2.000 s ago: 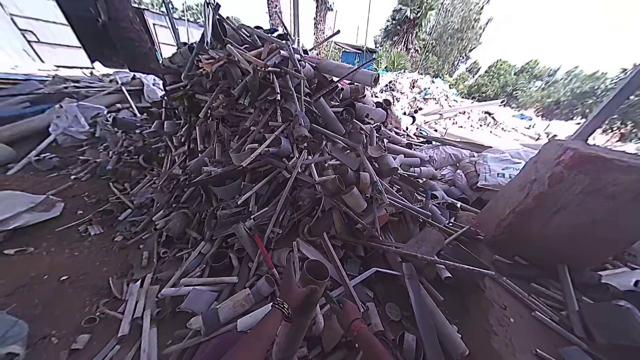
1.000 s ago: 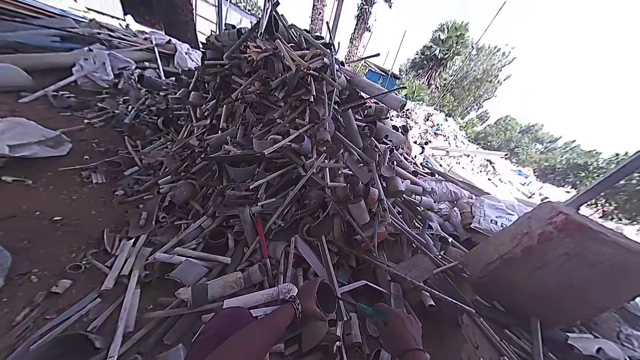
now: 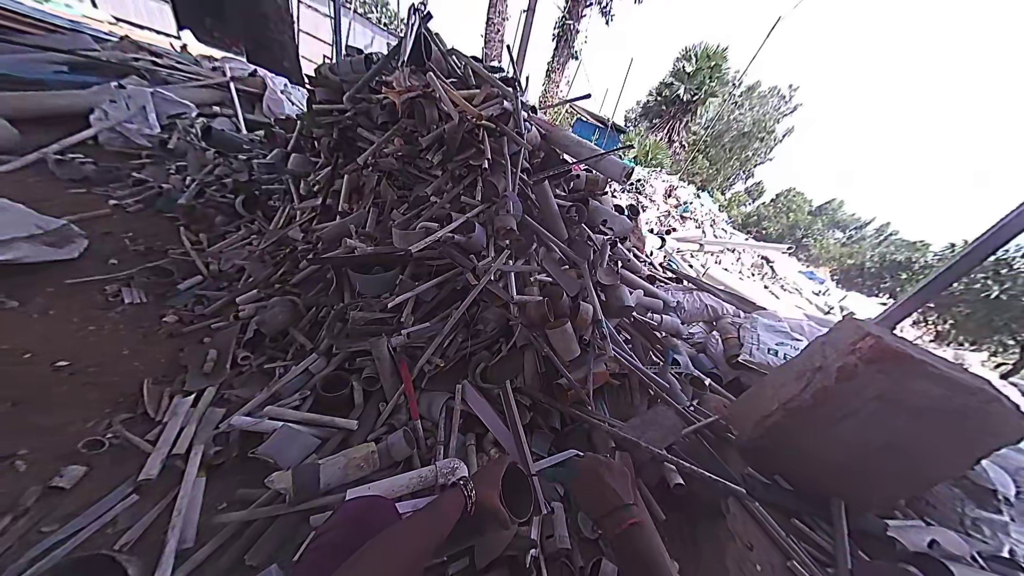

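At the bottom middle, my left hand is around a short, wide plastic pipe piece, whose round open end faces up and right. My right hand is just right of this pipe piece, partly in shadow; a small greenish thing lies by its fingers, and whether the hand grips it is unclear. Left of my left hand is a whitish bent pipe. Behind it lies a stained pipe with a wider end. A red strip stands upright a little farther back.
A tall heap of scrap pipes rises ahead. At right is a big reddish-brown block, with a long bar slanting behind it. White sacks lie beyond. Brown soil and a pale sheet are at left.
The view has tilted and shifted. Two seconds ago both hands were close about the wide pipe piece; now my right hand is apart from it, to the right.
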